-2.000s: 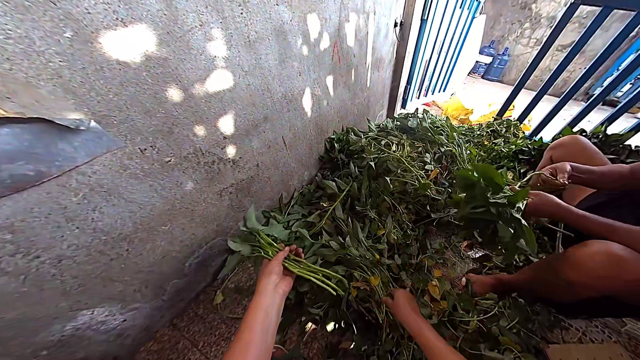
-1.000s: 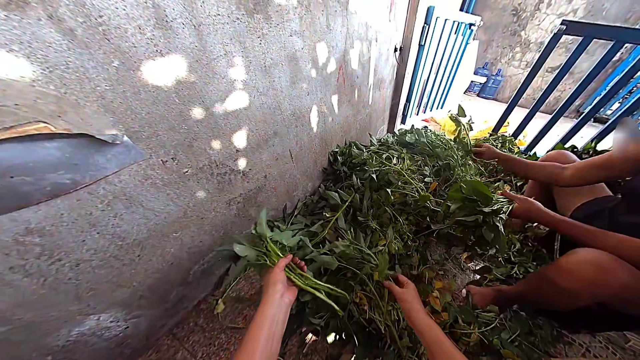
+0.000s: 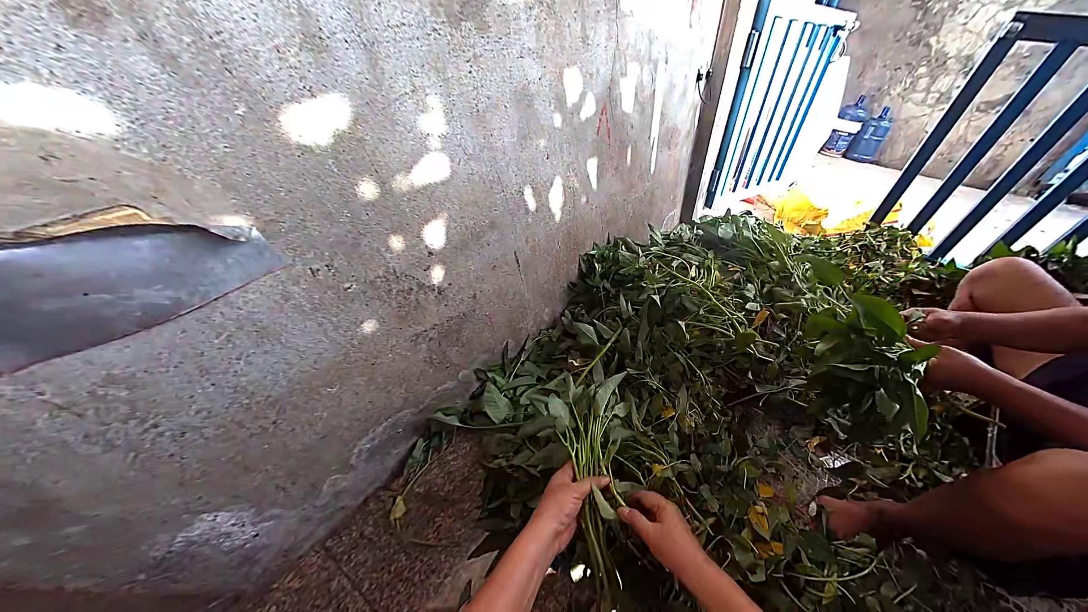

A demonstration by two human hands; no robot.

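My left hand (image 3: pixel 564 501) is closed around a bunch of long-stemmed leafy greens (image 3: pixel 591 438), held with the leaves pointing away and the stems hanging down towards me. Just right of the stems, my right hand (image 3: pixel 659 523) pinches a leaf or stem at the bunch's edge between thumb and fingers. Beneath and beyond both hands spreads a large heap of leafy green stems (image 3: pixel 680 340), with some yellow leaves among them.
A rough concrete wall (image 3: pixel 382 255) rises on the left, with a grey sheet (image 3: pixel 127 285) jutting out. At right sits another person, whose hands (image 3: pixel 939 344) hold greens. Behind are a blue metal gate (image 3: pixel 778 102), dark railings (image 3: pixel 977 136), blue water bottles (image 3: pixel 869 134) and yellow plastic (image 3: pixel 799 212).
The bunch in my left hand has turned from lying sideways to pointing away from me. My right hand has come in from the heap to the bunch. The other person's hands have come together.
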